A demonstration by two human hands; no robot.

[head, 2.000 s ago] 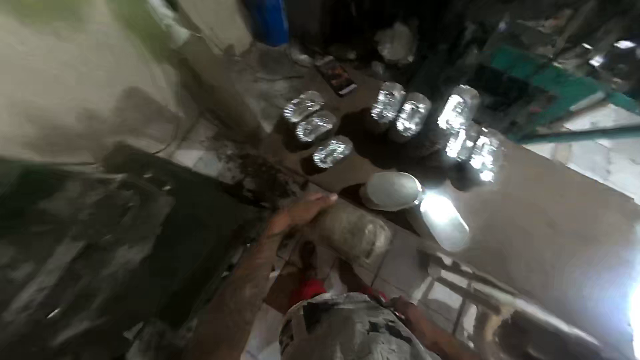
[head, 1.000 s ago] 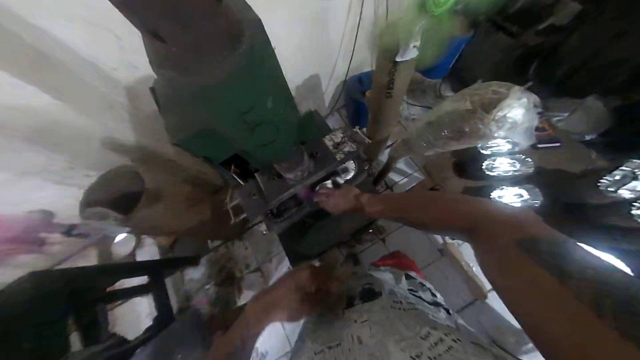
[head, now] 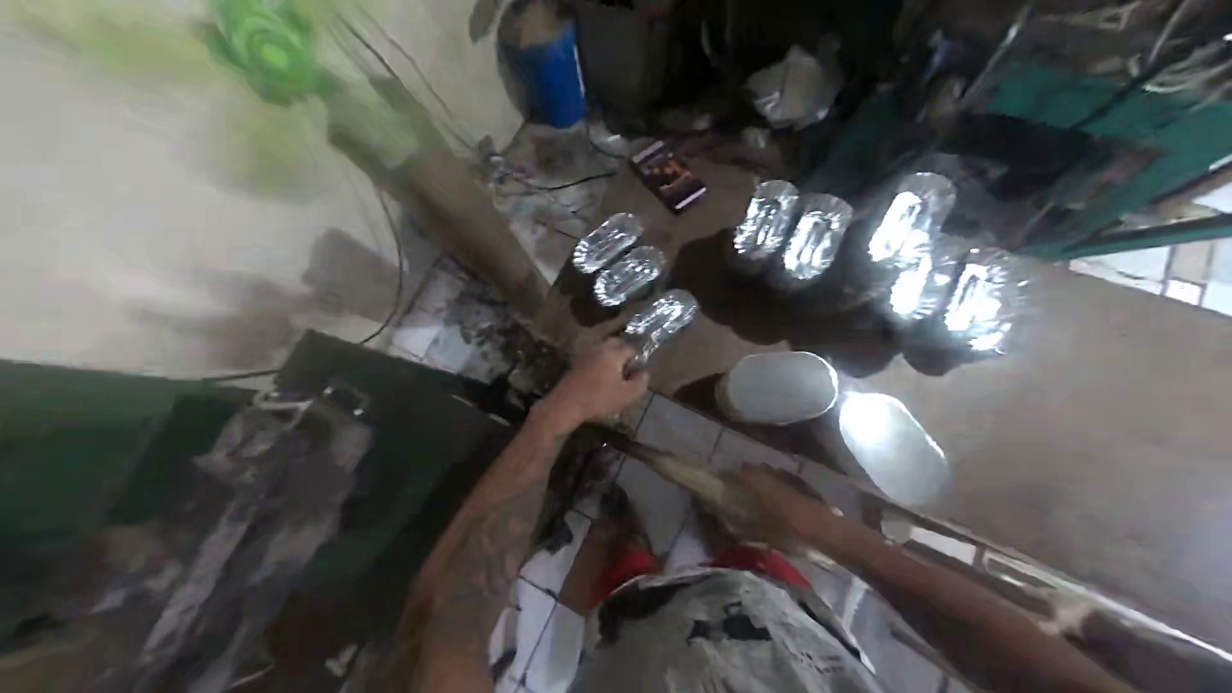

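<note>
My left hand [head: 602,385] has its fingers closed on the near end of a shiny, fluted oval metal tray [head: 662,318] at the table's edge. Two similar trays [head: 608,243] [head: 628,276] lie just beyond it. My right hand [head: 760,500] is blurred, closed around a pale, elongated thing [head: 688,474] whose dark end points toward my left wrist; its kind cannot be told. To the right of my hands are two smooth oval metal pieces [head: 782,387] [head: 895,448]. Several more shiny oval trays [head: 813,236] stand farther back on the table.
The brown tabletop [head: 1107,414] spans the right side. A phone-like object [head: 669,177] lies near its far corner, with a blue container [head: 553,77] behind. Dark green machinery or furniture [head: 385,462] is at left. A brown post [head: 452,212] stands beside the wall. Tiled floor [head: 553,616] shows below.
The view has swung from the green machine back to the table. My left hand has come to the nearest fluted tray. A clear plastic bag seen over the table one second ago no longer shows there.
</note>
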